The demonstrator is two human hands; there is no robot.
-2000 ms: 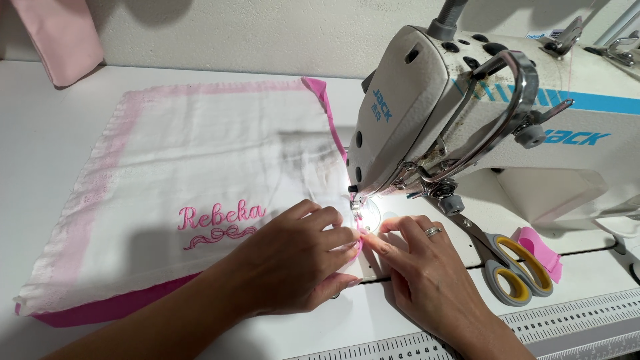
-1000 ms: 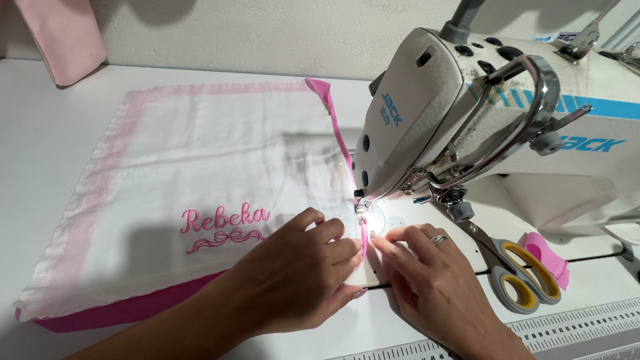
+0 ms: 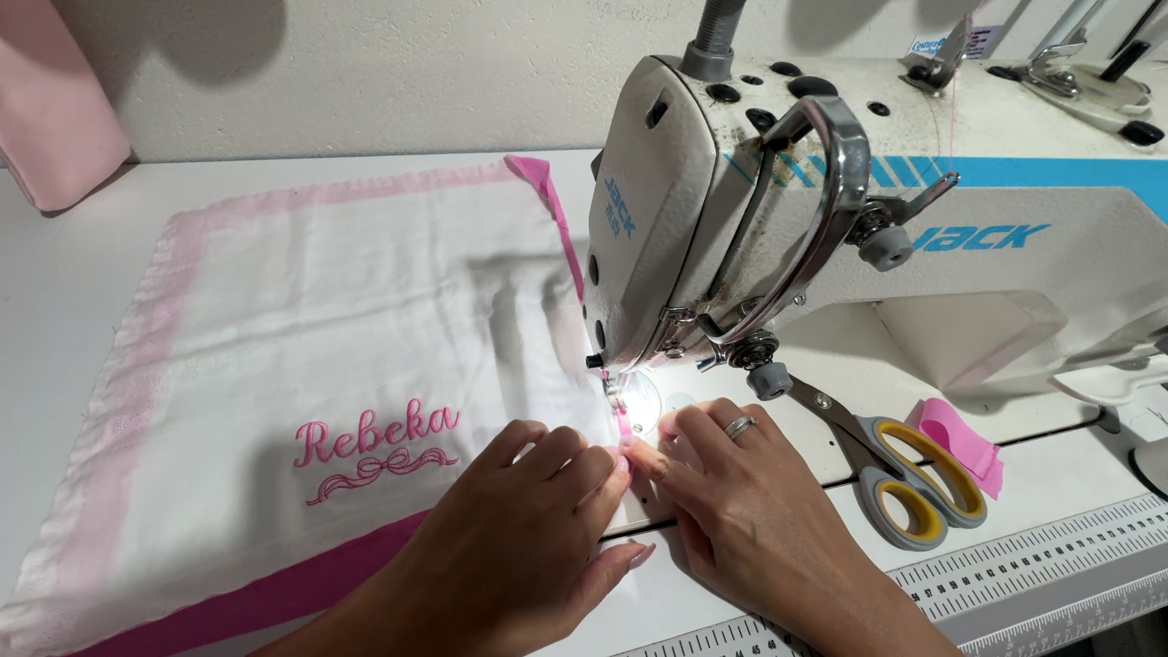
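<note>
A white cloth (image 3: 365, 310) with pink embroidery and a lace-like border lies left of the sewing machine's needle area. Bright pink fabric trim (image 3: 566, 233) runs along its right edge to the lit presser foot (image 3: 613, 392). My left hand (image 3: 538, 511) rests over the cloth's near right part, fingertips pinching the folded pink edge just in front of the foot. Opposite it, my right hand (image 3: 748, 493), with a ring, has its fingertips on the same edge, close to the left fingertips. The needle tip is too small to make out.
The white industrial sewing machine (image 3: 657, 210) stands over the right side. Grey and yellow handled scissors (image 3: 876, 465) lie right of my right hand, beside a pink fabric scrap (image 3: 958, 443). A printed ruler strip (image 3: 1004, 557) follows the front edge. Pink material (image 3: 55, 119) is at upper left.
Both hands remain at the pink edge near the presser foot, their fingertips slightly rearranged. The view has shifted slightly.
</note>
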